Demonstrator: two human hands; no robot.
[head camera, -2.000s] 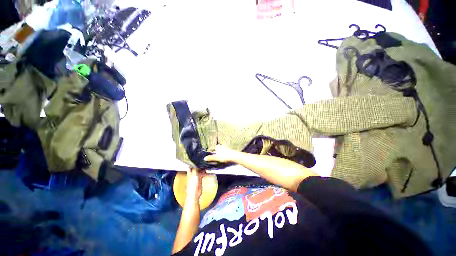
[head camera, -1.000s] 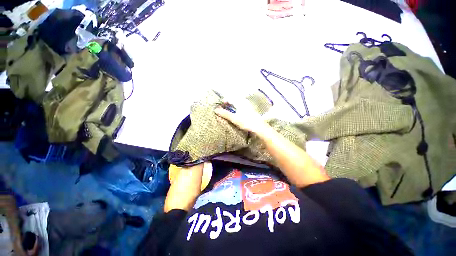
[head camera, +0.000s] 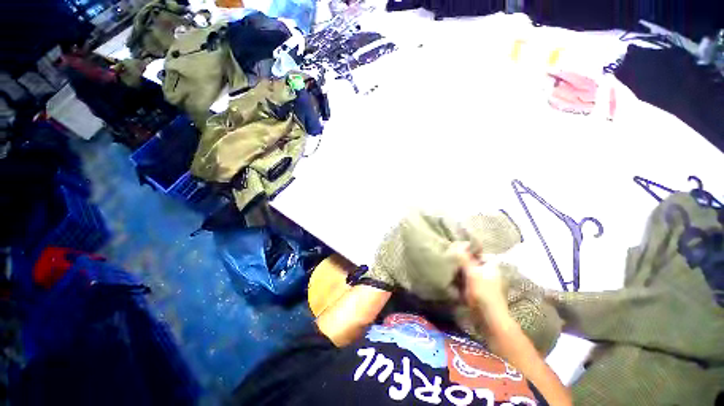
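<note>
An olive-green coarse-woven jacket (head camera: 425, 258) lies bunched up at the table's near edge in front of me. My right hand (head camera: 475, 273) grips a fold of its cloth from above. My left forearm (head camera: 349, 305) reaches in under the cloth past a black edging, and the left hand itself is hidden by the jacket. The fingers of my right hand are blurred, and no tool can be made out in them.
A black hanger (head camera: 560, 238) lies beyond the jacket. Another olive jacket (head camera: 675, 293) lies at the right, with a second hanger behind it. Olive garments (head camera: 254, 143) hang over the table's left edge. A pink cloth (head camera: 573, 93) lies farther back. A blue crate (head camera: 171, 162) stands at the left.
The view has swung left. The jacket's cloth is bunched higher over the left hand. My right hand has moved from lying flat on the cloth to gripping a fold.
</note>
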